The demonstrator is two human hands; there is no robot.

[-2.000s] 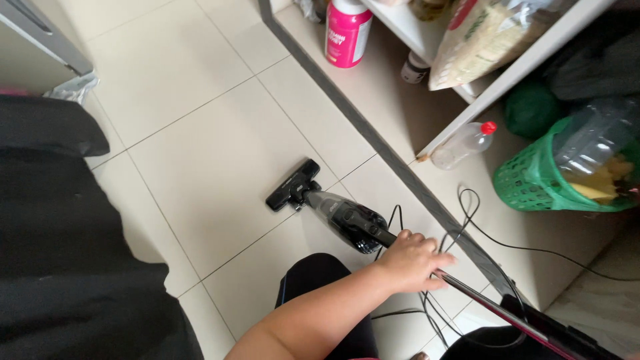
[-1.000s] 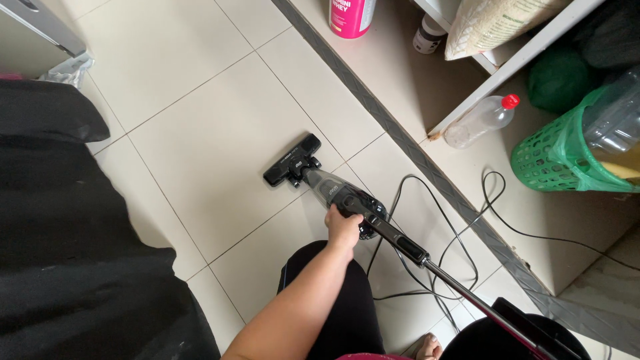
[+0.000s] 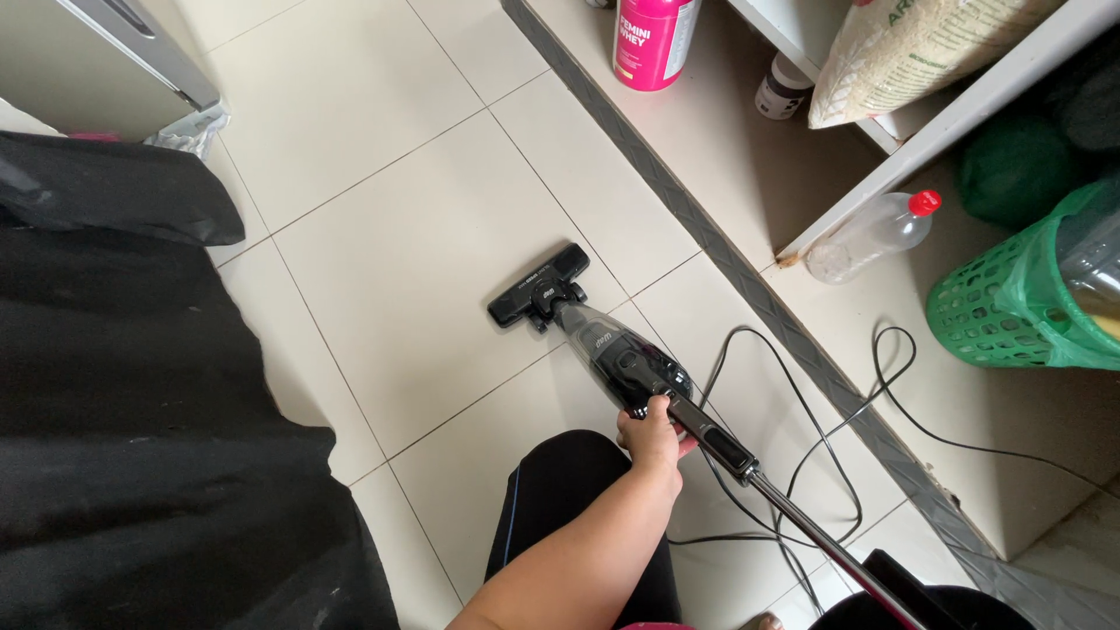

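My left hand (image 3: 649, 433) is closed around the black grip section of a stick vacuum cleaner (image 3: 626, 359), just behind its dark transparent dust container. Its thumb or a finger lies on top, with other fingers partly hidden. The vacuum's black floor head (image 3: 538, 284) rests on the tiled floor, ahead of my bent knee. A metal tube (image 3: 831, 542) runs from the grip to the lower right. Its black power cord (image 3: 779, 525) lies in loose loops beside it. My right hand is out of view.
A dark raised edging strip (image 3: 700, 219) separates the floor from the shelf base. Beyond it are a pink tub (image 3: 652, 44), a plastic bottle with a red cap (image 3: 875, 236) and a green basket (image 3: 997, 306). Black fabric (image 3: 131, 394) hangs at left. A dark object (image 3: 927, 604) is at lower right.
My left hand has shifted from the tube end of the vacuum toward its dust container. The floor head has moved little, and the cord loops have changed shape.
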